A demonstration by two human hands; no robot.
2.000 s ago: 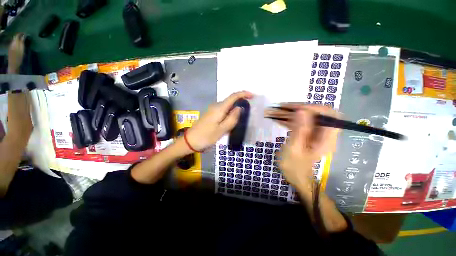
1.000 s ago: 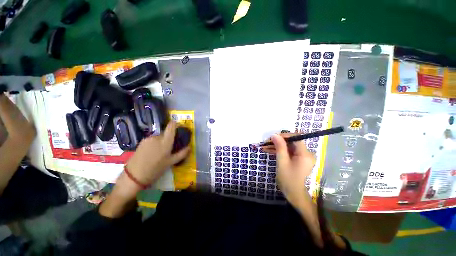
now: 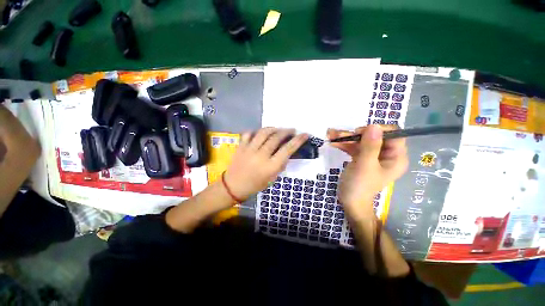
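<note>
My left hand (image 3: 260,160) holds a black plastic housing (image 3: 306,148) over the label sheet (image 3: 299,206), its fingers covering much of the piece. My right hand (image 3: 375,164) holds long dark tweezers (image 3: 412,132) like a pen. The tweezer tip is at the right end of the housing, by a small dark label with pale marking; whether the label is on the housing or at the tip, I cannot tell. The blank backing paper (image 3: 320,95) lies above the hands. A second label sheet (image 3: 389,98) shows at its right side.
A pile of black housings (image 3: 158,152) lies left of the sheet on the printed work board (image 3: 128,179). Several housings (image 3: 124,34) and a yellow scrap (image 3: 270,22) lie on the green belt. Grey panels (image 3: 233,104) flank the sheets. Another person's arm (image 3: 18,149) is at the far left.
My left hand has moved right from the yellow patch, bringing a housing over the sheet. The tweezers have moved up from the label rows to the housing's end. Belt pieces have shifted left.
</note>
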